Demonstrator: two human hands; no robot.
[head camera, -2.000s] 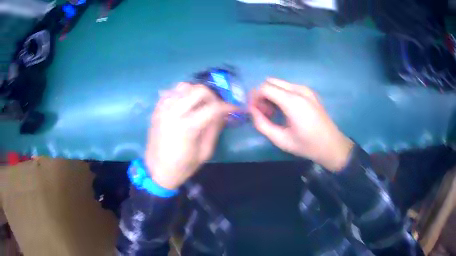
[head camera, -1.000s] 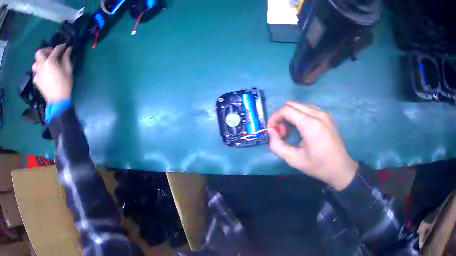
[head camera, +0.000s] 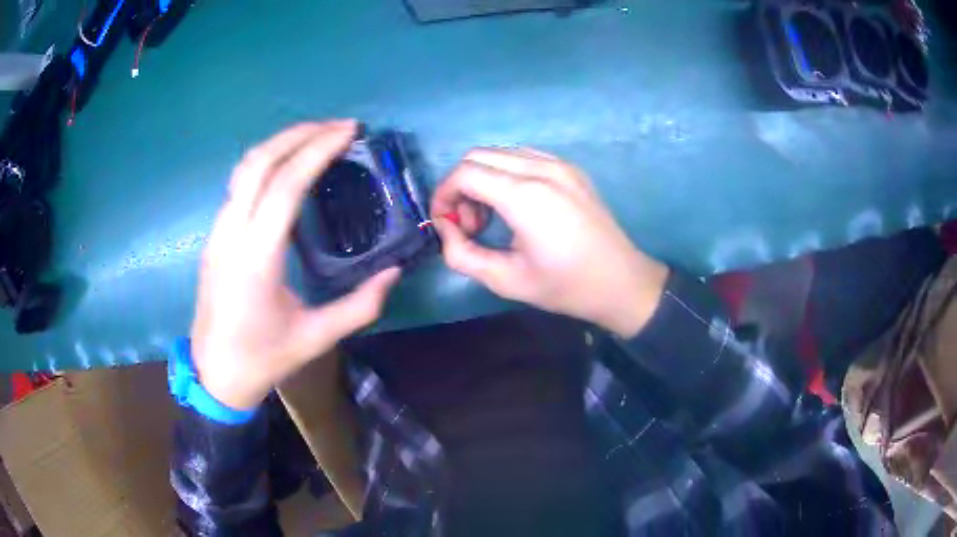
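Observation:
A dark housing cover (head camera: 388, 252) with a large round opening lies over the housing base on the green mat. A strip of the blue battery cell (head camera: 395, 168) shows at its right side. My left hand (head camera: 275, 246) grips the cover, fingers at its top edge and thumb at its bottom edge. My right hand (head camera: 530, 226) pinches the red connector (head camera: 452, 219) at the end of the thin lead wires, just right of the housing. The base under the cover is mostly hidden.
Closed units (head camera: 813, 47) stand in a row at the upper right. Black housing parts (head camera: 26, 189) are piled at the far left. Waiting bases with blue cells and loose leads (head camera: 100, 31) lie upper left. A dark-edged box (head camera: 483, 8) is cut off at the top. Cardboard (head camera: 94, 451) is below the bench.
My left hand has come back from the pile at the left with a cover, now over the base. My right hand still pinches the connector. The large dark tool has left the view.

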